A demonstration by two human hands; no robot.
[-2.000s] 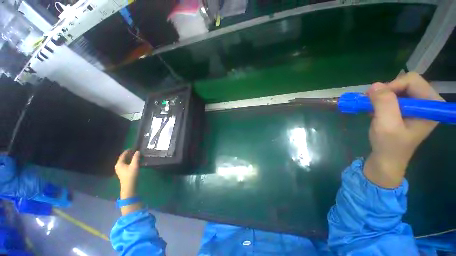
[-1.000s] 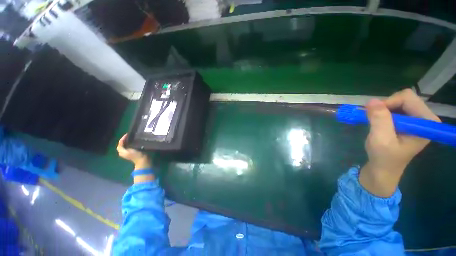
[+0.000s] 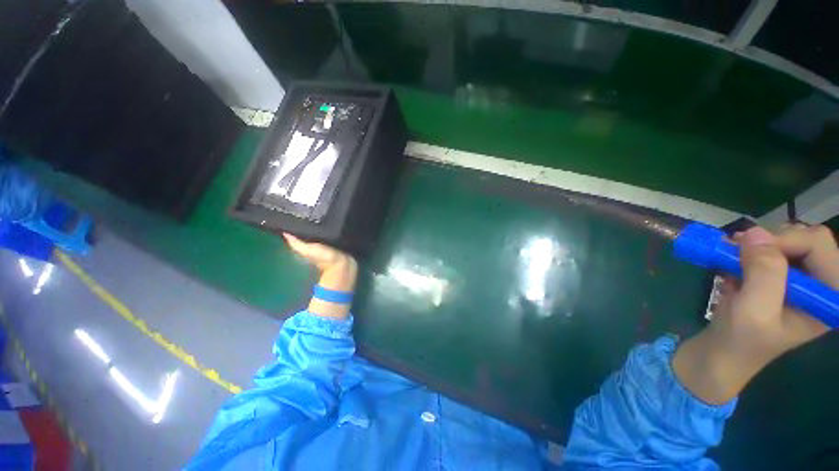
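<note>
A deep black tray block, perhaps stacked trays [image 3: 377, 175], stands at the left of the bench. An open flat device [image 3: 308, 170] lies in its top, with white-silver areas crossed by dark strips and a green spot at the far end. My left hand [image 3: 322, 258], with a blue wrist band, holds the block's near edge from below; its fingertips are mostly hidden. My right hand [image 3: 759, 304] grips the soldering iron [image 3: 713, 251] by its thick blue handle. The thin shaft points left over the mat, away from the device.
The shiny green bench mat [image 3: 478, 331] shows two bright glare spots. A white rail [image 3: 552, 175] runs along its far side. A large black block [image 3: 120, 120] stands at the far left. A small pale object [image 3: 714, 299] is beside my right hand. Another person's blue sleeve [image 3: 28, 198] shows at the left edge.
My left hand has moved from the tray block's near left corner to under its near edge. The block looks larger and closer. The view has shifted; my right hand still holds the iron.
</note>
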